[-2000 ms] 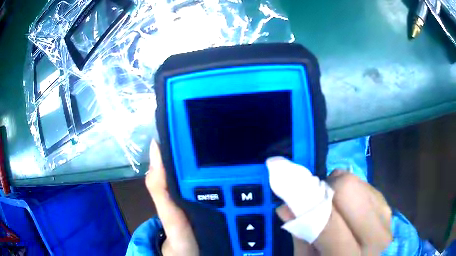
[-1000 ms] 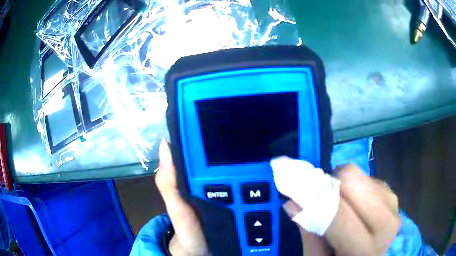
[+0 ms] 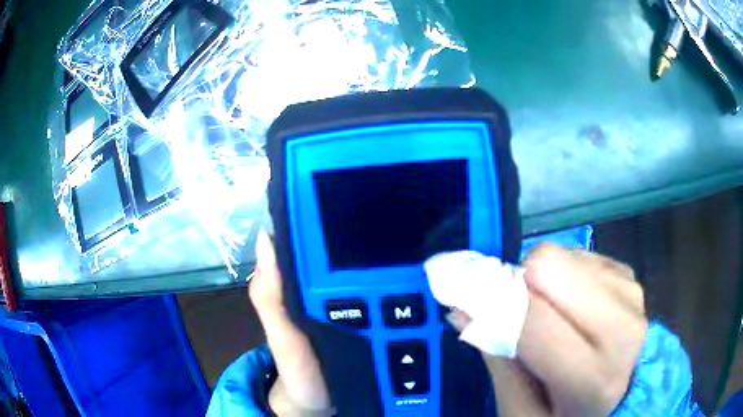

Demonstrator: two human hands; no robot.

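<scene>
A handheld tester (image 3: 391,145) with a blue face, a black edge and a dark screen is held upright in front of me. My left hand (image 3: 285,326) grips its left side; most of that hand is hidden behind the tester. My right hand (image 3: 578,326) holds a crumpled white wipe (image 3: 487,303) at the tester's lower right, against the face by the screen's bottom right corner. The tester hides part of the right fingers. Below the arrow buttons the tester is cut off by the picture's bottom edge.
Black-framed lenses (image 3: 101,200) lie under crinkled, glaring clear film (image 3: 200,155) on the green bench mat (image 3: 595,106) at the left. An air blow gun (image 3: 674,41) lies at the upper right. A blue bin (image 3: 106,354) is below the bench edge at the left.
The wipe and my right hand have shifted slightly left along the tester's face. The tester sits slightly lower in view than before. Both hands keep their hold.
</scene>
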